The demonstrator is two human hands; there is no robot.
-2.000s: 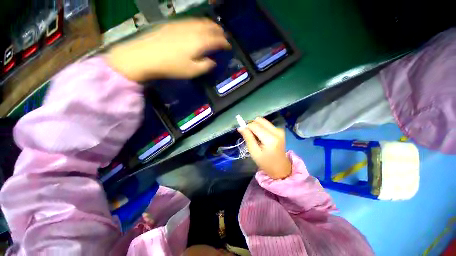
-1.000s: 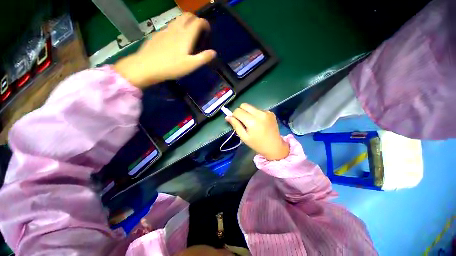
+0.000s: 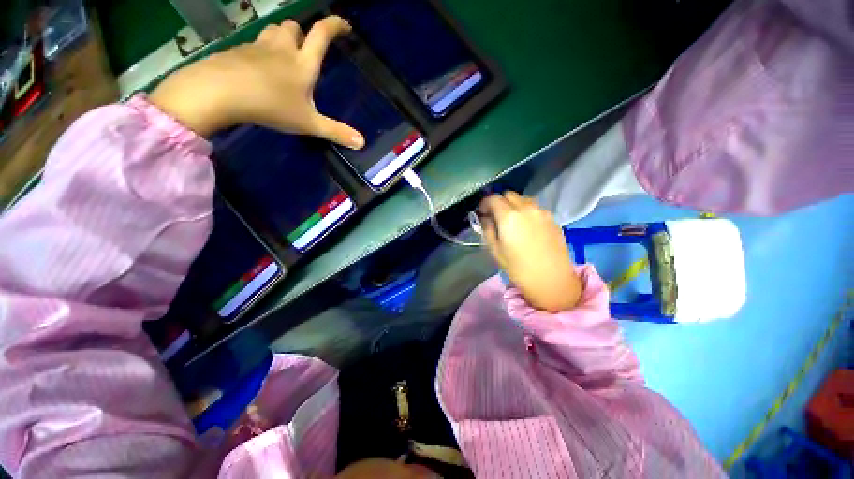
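Observation:
Several phones lie side by side in a black tray (image 3: 493, 91). The phone second from the right (image 3: 370, 112) has a white earphone plug (image 3: 412, 178) at its lower edge, and a thin white cord (image 3: 435, 223) curves from it to my right hand. My right hand (image 3: 531, 248) is closed around the earphone cord, off the bench edge; a small white part shows at its fingers. My left hand (image 3: 267, 84) is spread over the tray, thumb and fingers apart, the thumb tip on or just over that phone's screen. It hides the upper parts of some phones.
The tray lies on the green bench (image 3: 562, 56). A metal bracket (image 3: 201, 19) stands behind it. A wooden board (image 3: 66, 122) with a red-framed piece is at far left. A person's pink sleeve (image 3: 740, 112) is at right, above a blue stool (image 3: 613, 271) with a white seat.
My right hand has let go of the plug, which now stays at the phone's edge, and moved right, holding the cord. My left hand's thumb has moved down-left with the shifted view.

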